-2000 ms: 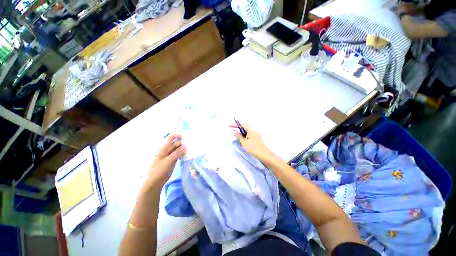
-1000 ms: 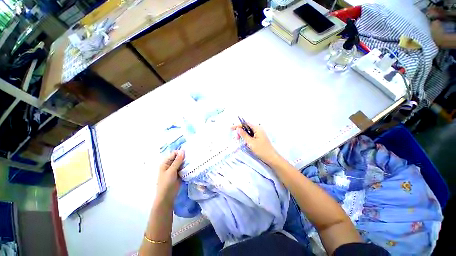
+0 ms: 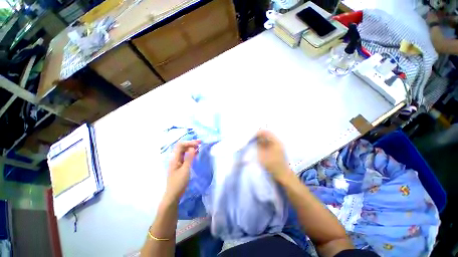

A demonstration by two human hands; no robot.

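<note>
A pale blue dress (image 3: 246,196) lies over the near edge of the white table (image 3: 241,85), its upper part washed out by glare and its skirt bunched toward my body. My right hand (image 3: 271,153) is blurred and grips a raised fold of the pale cloth; the black snips are not visible in it now. My left hand (image 3: 183,163) is at the dress's left side, thumb and fingers close together near bluer cloth; whether it pinches any cloth is unclear.
A clipboard with yellow paper (image 3: 71,170) lies at the left end. Books (image 3: 316,40) with a phone, a glass jar and a power strip (image 3: 381,80) stand at the far right. Floral dresses (image 3: 391,201) cover a blue bin at right. Part of a person shows at upper right.
The white waistband held flat between my hands is now out of sight. My right hand has lifted a fold of cloth over it, and my left hand has moved slightly right and up.
</note>
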